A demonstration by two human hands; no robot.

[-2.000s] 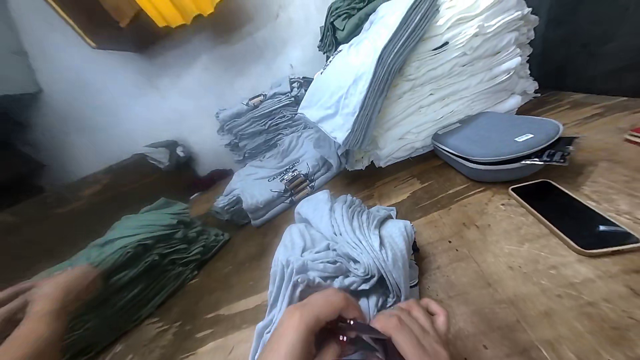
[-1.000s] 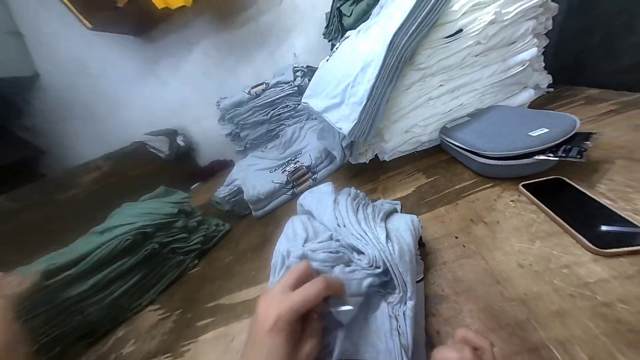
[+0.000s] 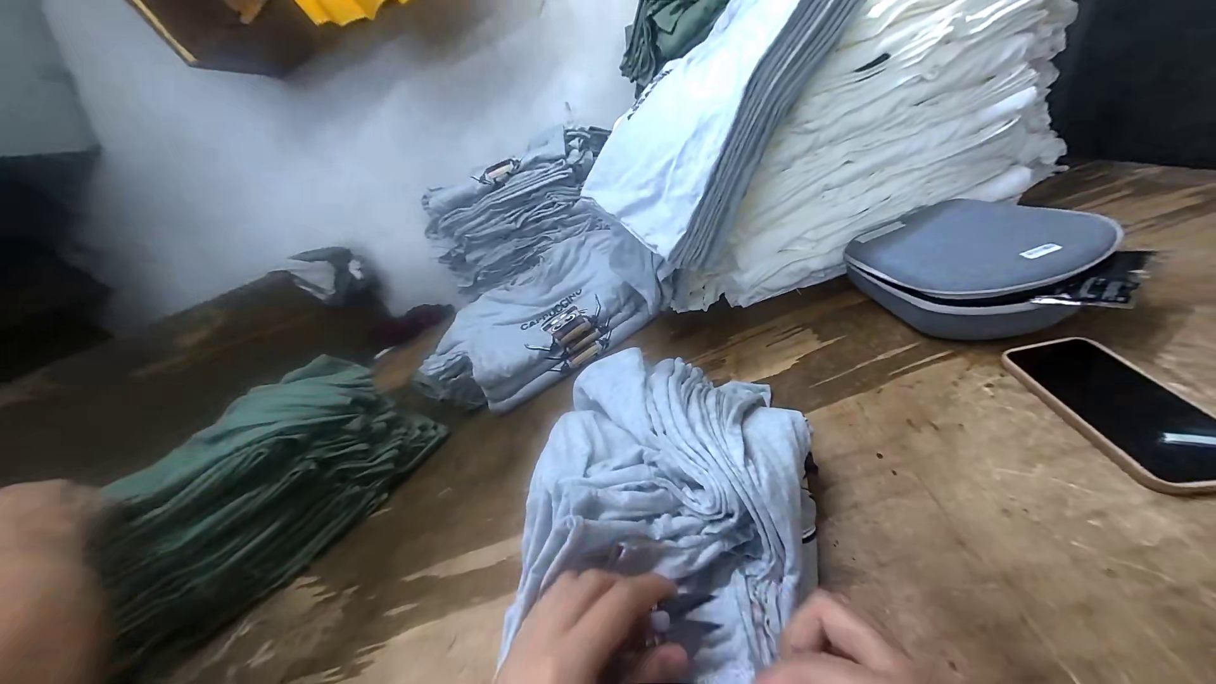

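Observation:
A bundle of light grey folded cloth (image 3: pixel 665 475) lies on the wooden table at the lower centre, its layers bunched in soft folds. My left hand (image 3: pixel 594 632) is on its near part with fingers curled. A small pale, shiny thing shows by those fingertips; whether the hand holds it is unclear. At the near right edge of the bundle is my right hand (image 3: pixel 841 646), partly cut off by the frame, its fingers bent. What it grips, if anything, cannot be seen.
Another person's blurred hand (image 3: pixel 47 579) is beside green cloth (image 3: pixel 275 465) at left. Behind lie printed grey shirts (image 3: pixel 560 304) and a tall white cloth stack (image 3: pixel 912 142). A grey zip case (image 3: pixel 988 247) and a phone (image 3: pixel 1121 408) are at right.
My hands were close together over the grey bundle two seconds ago, then farther apart one second ago. My right hand has since come nearer the bundle's edge.

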